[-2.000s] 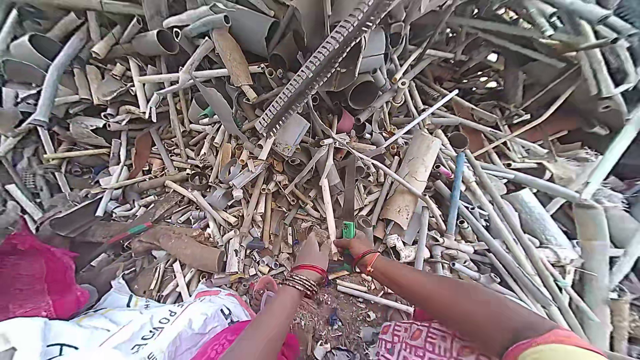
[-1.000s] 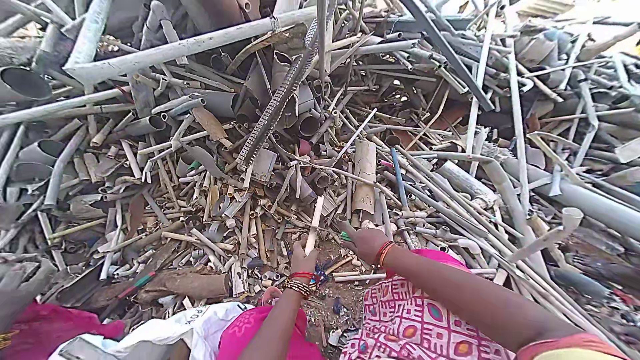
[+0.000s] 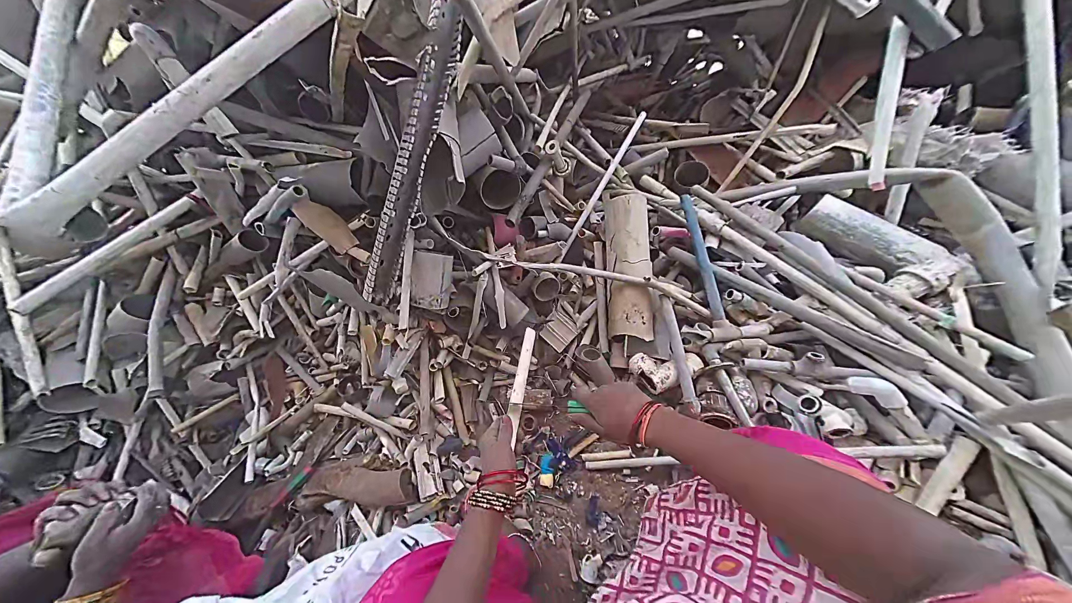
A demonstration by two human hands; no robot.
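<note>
My left hand (image 3: 497, 444), with red and beaded bangles at the wrist, grips the lower end of a flat white plastic strip (image 3: 523, 373) that points up and away. To its right, my right hand (image 3: 615, 409) is closed around a small tool with a green handle (image 3: 576, 407). A thin dark part of the tool reaches left to the strip; whether it touches is too blurred to tell. Short pipe offcuts lie beneath both hands, and a blue and yellow scrap (image 3: 547, 469) is just below them.
Piled plastic pipes surround the hands, with a slotted dark channel (image 3: 406, 167), a blue pipe (image 3: 702, 255) and a wide split pipe (image 3: 628, 264) ahead. Another person's hands (image 3: 105, 523) are at lower left. A white sack (image 3: 335, 574) lies near my left arm.
The white strip, pointing up from my left hand a second ago, is still held there. Another person's hands have come into view at lower left. The view has shifted.
</note>
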